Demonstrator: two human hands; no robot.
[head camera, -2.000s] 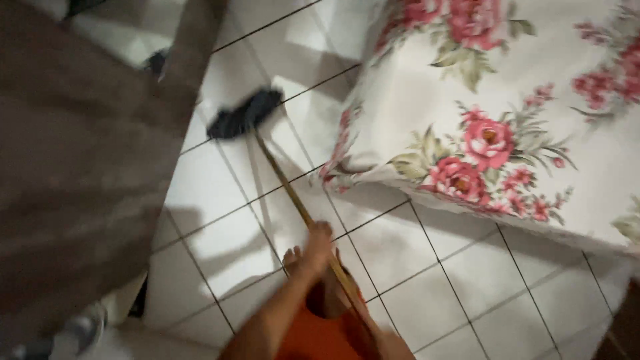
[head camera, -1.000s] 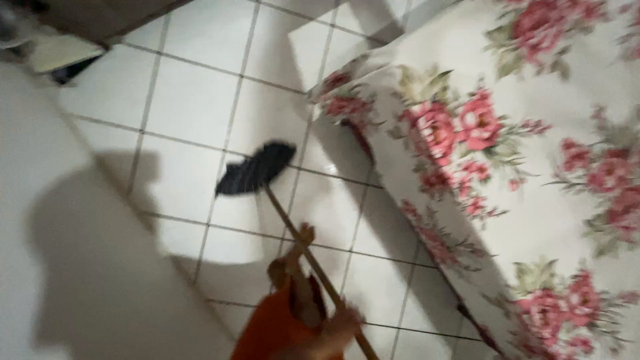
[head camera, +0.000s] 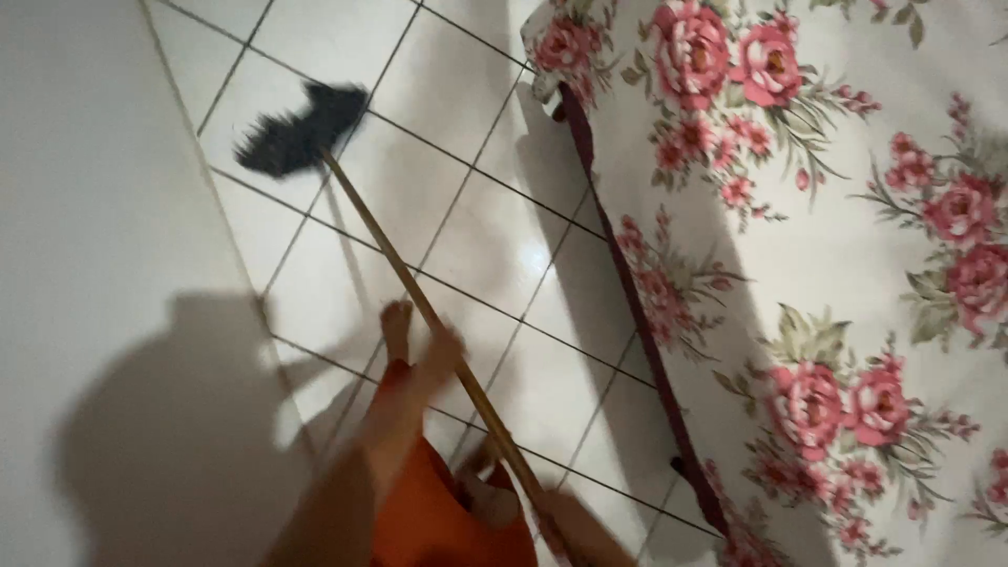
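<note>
A broom with dark bristles (head camera: 303, 130) lies against the white tiled floor at upper left, its long wooden handle (head camera: 405, 272) slanting down to the lower middle. Around the handle's middle closes my left hand (head camera: 445, 346), blurred. Lower down, near the bottom edge, my right hand (head camera: 555, 512) grips the same handle. Under my arms show an orange garment (head camera: 449, 512) and a bare foot (head camera: 396, 323) on the tiles.
On the right stands a bed with a white floral cover (head camera: 795, 260), a dark red edge (head camera: 630, 291) along its side. A pale wall (head camera: 102, 197) borders the floor on the left. Shadows fall across the wall and floor.
The view has shifted a lot along the room. Both hands stay on the broom handle. The dark furniture or curtain at the left two seconds ago is out of view, and the pale wall fills that side.
</note>
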